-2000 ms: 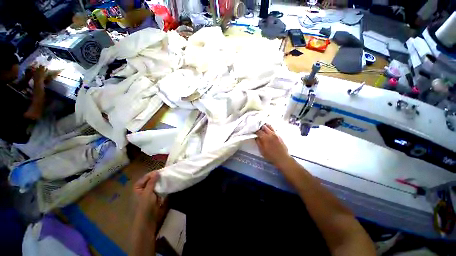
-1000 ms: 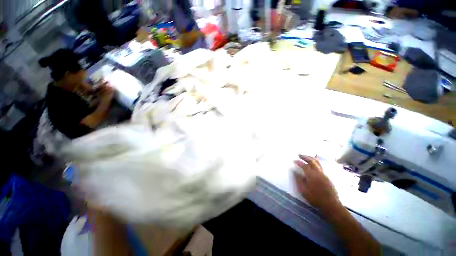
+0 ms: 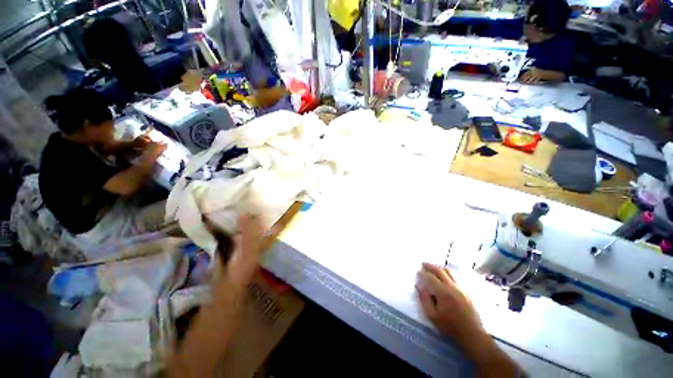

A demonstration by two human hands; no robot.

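Note:
A large heap of cream cloth [image 3: 288,151] lies on the left and back of the white sewing table [image 3: 347,244]. My left hand [image 3: 247,240] is raised at the heap's front edge, blurred; whether it grips cloth cannot be told. My right hand [image 3: 441,291] rests on the white table just left of the machine's needle area, fingers loosely curled, with no cloth visible in it. The sewing machine head [image 3: 583,251] stands to its right, with the dark presser foot part [image 3: 516,298] showing under its left end.
A person [image 3: 88,162] sits at another machine on the left; another person [image 3: 547,37] sits at the back right. Cloth pieces [image 3: 125,310] are heaped low at left beside a cardboard box [image 3: 273,317]. A brown board [image 3: 546,166] holds dark scraps and metal tools.
The cloth held between my hands earlier has left the table front. My left hand swung it leftward and is now up by the heap. My right hand has come away from the cloth.

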